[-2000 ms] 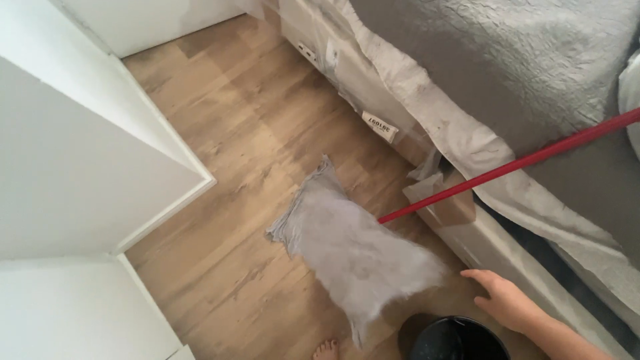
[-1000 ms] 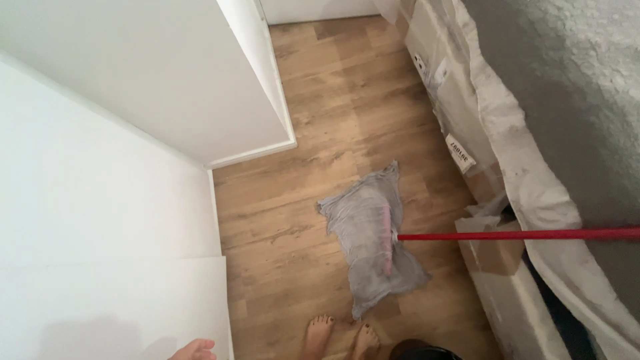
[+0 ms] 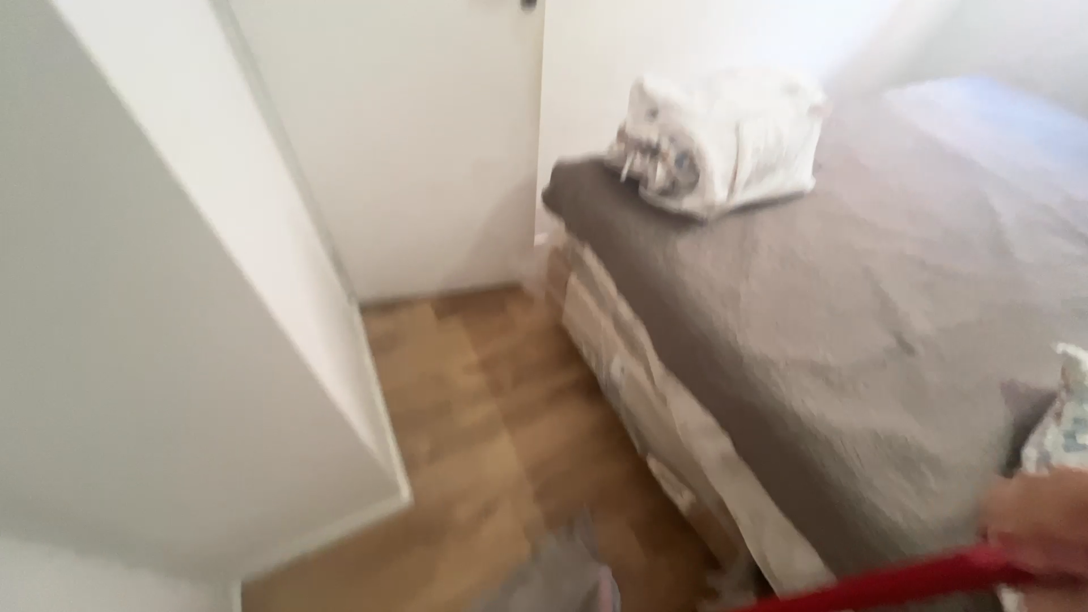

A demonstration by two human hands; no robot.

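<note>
My right hand (image 3: 1039,523), blurred at the lower right edge, is closed around a red pole (image 3: 918,580). The pole runs down and left out of the bottom of the view. A grey cloth (image 3: 548,574) lies on the wood-look floor (image 3: 459,442), with only its upper part showing at the bottom edge. A bit of a pinkish strip (image 3: 606,586) shows at the cloth's right side. The join between pole and strip is out of view. My left hand is not in view.
A bed with a grey-brown cover (image 3: 816,323) fills the right side. On its far corner sits a white fabric bundle (image 3: 731,144); a patterned cloth (image 3: 1058,433) lies nearer. Left stands a white wall corner (image 3: 399,497), and a white door (image 3: 408,153) closes the far end.
The view has tilted up strongly toward the door and bed. My right hand now shows on the red pole; one second ago no hand was visible on it.
</note>
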